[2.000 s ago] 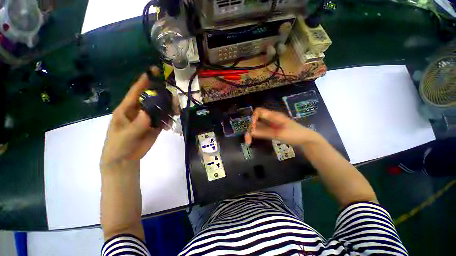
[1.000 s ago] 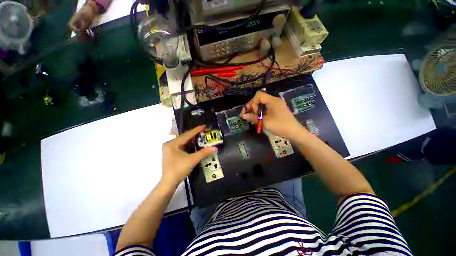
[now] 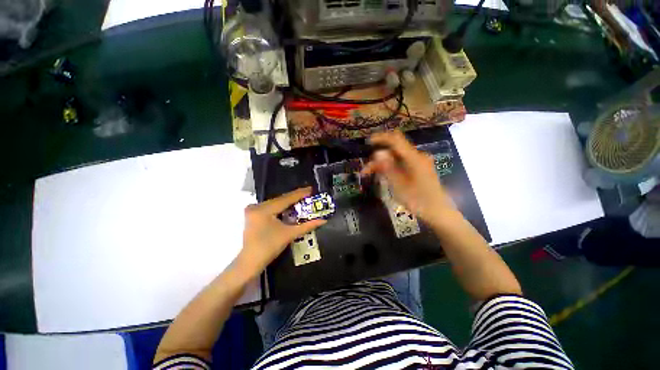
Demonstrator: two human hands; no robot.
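Observation:
My left hand [image 3: 269, 233] holds a power adapter unit [image 3: 315, 207] between thumb and fingers, its circuit board and yellow part facing up. The unit is over the upper end of the left socket strip [image 3: 306, 249] on the black test panel [image 3: 329, 269]; whether it is plugged in is hidden. My right hand [image 3: 409, 177] is blurred above the panel, over the upper part of the right socket strip [image 3: 405, 222], fingers bent. A tool in it cannot be made out clearly. A green meter board [image 3: 347, 183] lies between the hands.
White sheets lie left [image 3: 145, 238] and right [image 3: 525, 173] of the panel. Behind it stand a glass bulb [image 3: 252, 56], grey instruments [image 3: 354, 63], red leads [image 3: 322, 108] and a cream extension socket [image 3: 450, 69]. A fan [image 3: 621, 147] is at far right. A black cable runs beside the panel.
My left hand has brought the unit from the left down over the left strip. My right hand showed a red-handled tool one second ago; now it is blurred and slightly farther right.

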